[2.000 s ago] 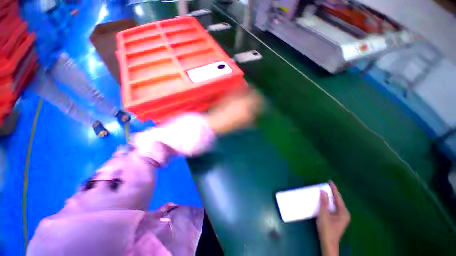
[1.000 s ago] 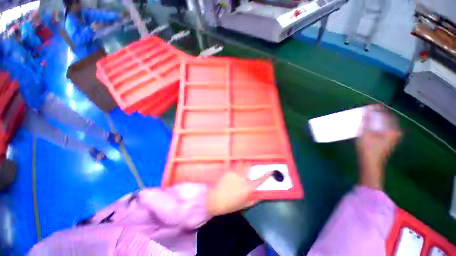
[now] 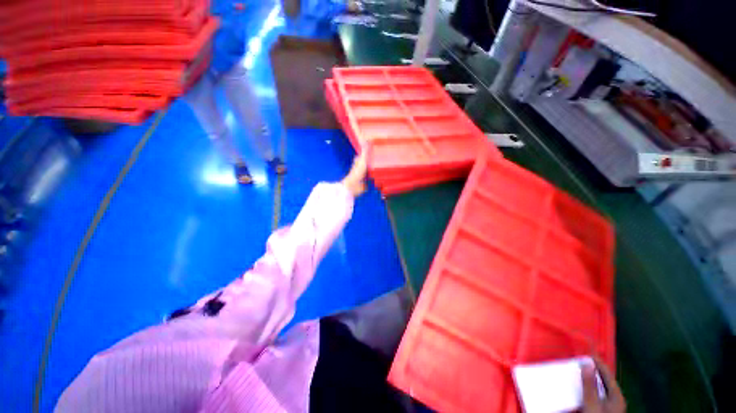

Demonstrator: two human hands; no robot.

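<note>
A red-orange compartment tray (image 3: 507,284) lies tilted on the dark green line surface, its pockets mostly empty. A white power bank (image 3: 549,387) is at its near right pocket, cut by the bottom edge. My right hand (image 3: 601,391) has its fingers over the unit's right end; I cannot tell if the unit rests in the pocket or just above it. My left hand (image 3: 357,173) is at the near left edge of the stacked trays (image 3: 420,121), its thumb over the rim. The stack touches the far corner of the nearer tray.
White units with dark ovals (image 3: 507,140) lie in a row beyond the stack. A tall pile of red trays (image 3: 105,64) stands upper left. A cardboard box (image 3: 303,81) and a person's legs (image 3: 238,113) are on the blue floor side. A machine (image 3: 637,145) stands at right.
My left hand has gone from the unit in the near tray to the stack. My right hand, with a white unit before, is now at the tray's near right pocket. The view has turned left.
</note>
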